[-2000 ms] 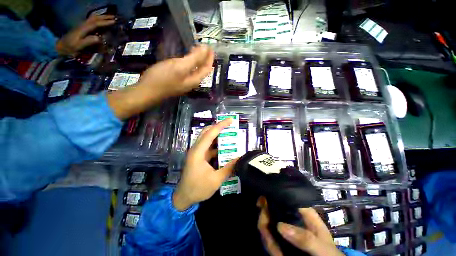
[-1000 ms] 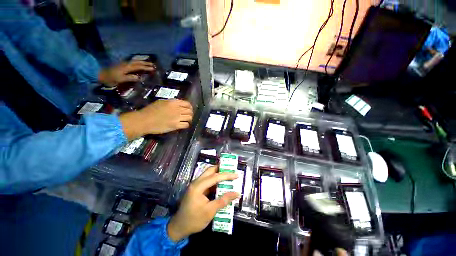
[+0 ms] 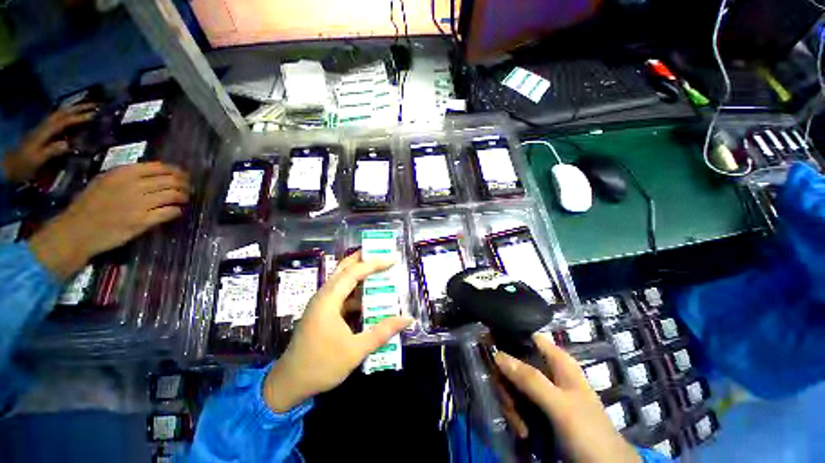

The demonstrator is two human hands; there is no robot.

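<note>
My left hand point(image 3: 330, 330) holds a white label strip with green bands point(image 3: 382, 298) upright between thumb and fingers, over the front row of the clear blister tray point(image 3: 565, 294). My right hand point(image 3: 565, 393) grips the black barcode scanner point(image 3: 499, 300), its head over the front row at the right. A black drive unit with a white label point(image 3: 441, 271) lies just left of the scanner head. Another unit point(image 3: 525, 264) lies behind the head, partly covered. The back row holds several labelled units, such as one at the right end point(image 3: 496, 167). The strip and my left hand hide part of a front pocket.
Another person's hand point(image 3: 122, 212) rests over stacked filled trays on the left, by a metal post point(image 3: 185, 68). Label sheets point(image 3: 365, 95) lie behind the tray. A white mouse point(image 3: 572, 187) and black mouse point(image 3: 604, 178) lie on the green mat. A blue sleeve point(image 3: 751, 298) is at right.
The view has swung right and down. The scanner, blurred at the lower right before, now shows clearly at the front row's right part. My left hand still holds the strip.
</note>
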